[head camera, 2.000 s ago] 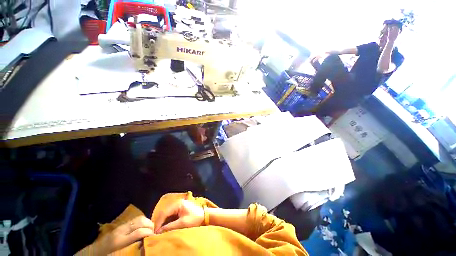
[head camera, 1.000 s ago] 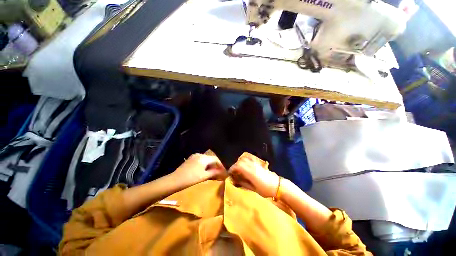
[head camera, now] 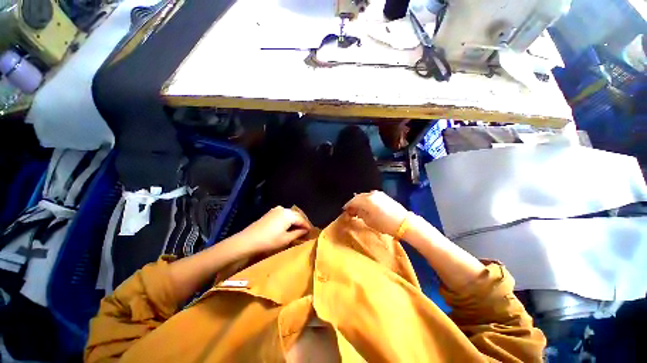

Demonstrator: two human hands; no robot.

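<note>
The mustard-brown shirt (head camera: 355, 291) is on my body, its front edges spread towards my hands. My left hand (head camera: 278, 228), bare, grips the shirt's lower edge on the left. My right hand (head camera: 376, 211), bare with a thin yellow band at the wrist, pinches the front edge on the right. Both hands are over my lap, apart from each other. Some fingertips are hidden in the cloth.
The sewing machine (head camera: 489, 28) stands on the white table (head camera: 234, 67), with black-handled scissors (head camera: 433, 64) under its arm. White-grey panels (head camera: 539, 188) lie at right. A blue bin (head camera: 67, 262) holds striped pieces at left; a black panel (head camera: 135, 92) drapes over the table edge.
The view has swung left and down from the machine. My hands were close together at the shirt front; they are now farther apart, spreading its edges.
</note>
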